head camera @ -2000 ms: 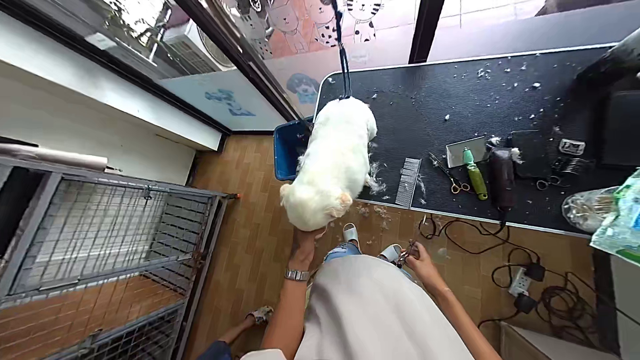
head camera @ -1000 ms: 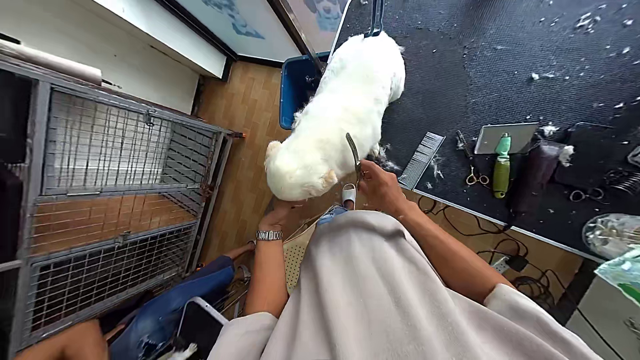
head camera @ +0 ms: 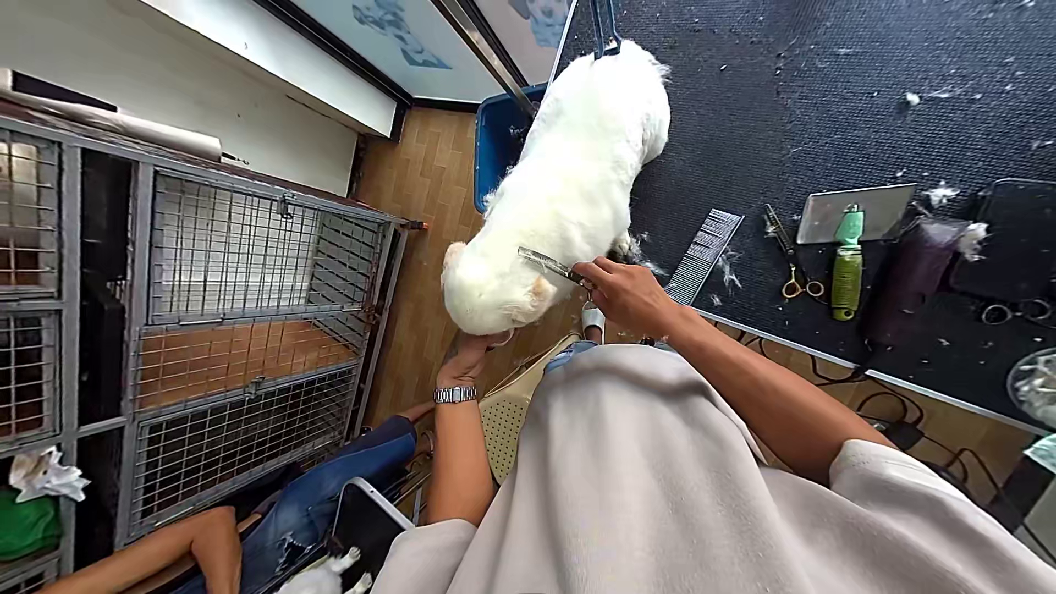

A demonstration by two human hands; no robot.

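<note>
A white dog [head camera: 569,173] stands at the left edge of the black grooming table [head camera: 718,99], its head toward me and a blue grooming loop [head camera: 606,29] at its rear. My left hand [head camera: 470,355], a metal watch at its wrist, is under the dog's muzzle; its fingers are partly hidden. Grooming scissors [head camera: 549,262] are in my right hand [head camera: 623,289], their blades over the fur behind the head near an ear. On the table, right of the dog, lie a metal comb [head camera: 704,256], gold-handled scissors [head camera: 790,256], a green-handled grooming tool [head camera: 847,264] and a dark clipper [head camera: 912,280].
Wire cages [head camera: 239,247] line the left side. A blue bin [head camera: 499,140] stands beside the table. Another person in jeans [head camera: 322,495] sits at lower left, with a small white animal [head camera: 326,573] nearby. Cables [head camera: 899,412] hang below the table edge; loose fur dots the mat.
My right hand has come from low beside my body up to the dog's head with the scissors. Their blades now lie lower across the fur than a second ago. The view has shifted closer.
</note>
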